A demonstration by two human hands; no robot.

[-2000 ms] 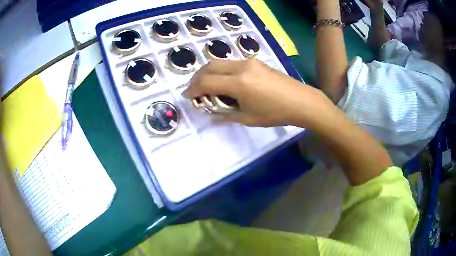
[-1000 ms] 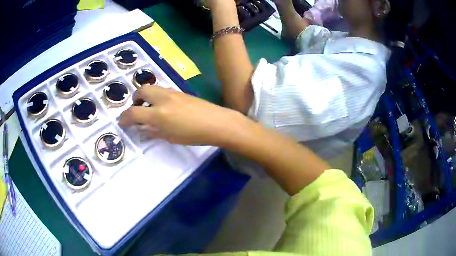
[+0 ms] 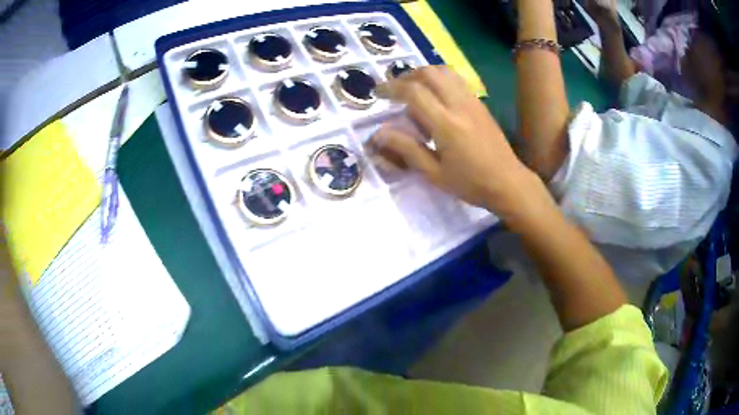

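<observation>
A white blister tray in a dark blue frame (image 3: 279, 318) holds several round watch heads with black faces and metal rims. One watch head (image 3: 266, 196) shows a red icon; the one beside it (image 3: 335, 170) shows a faint pinkish display. My right hand (image 3: 454, 134) is over the tray's right part, thumb and fingers apart, fingertips by the watch head at the right of the second row. Whether it holds anything is hidden by the fingers. My left forearm runs down the left edge; my left hand is out of the picture.
A pale purple pen (image 3: 111, 174) lies on a printed record sheet (image 3: 134, 300), with yellow paper (image 3: 50, 190) at left. Another yellow sheet (image 3: 454, 53) is behind the tray. A neighbouring person's arm and pale sleeve (image 3: 640, 174) are close at right. Dark blue stacked trays (image 3: 105, 16) stand behind.
Since two seconds ago, a watch head rests uncovered in the third row beside the red-icon one. My right hand has moved right and its fingers have spread. The camera view swung away and back.
</observation>
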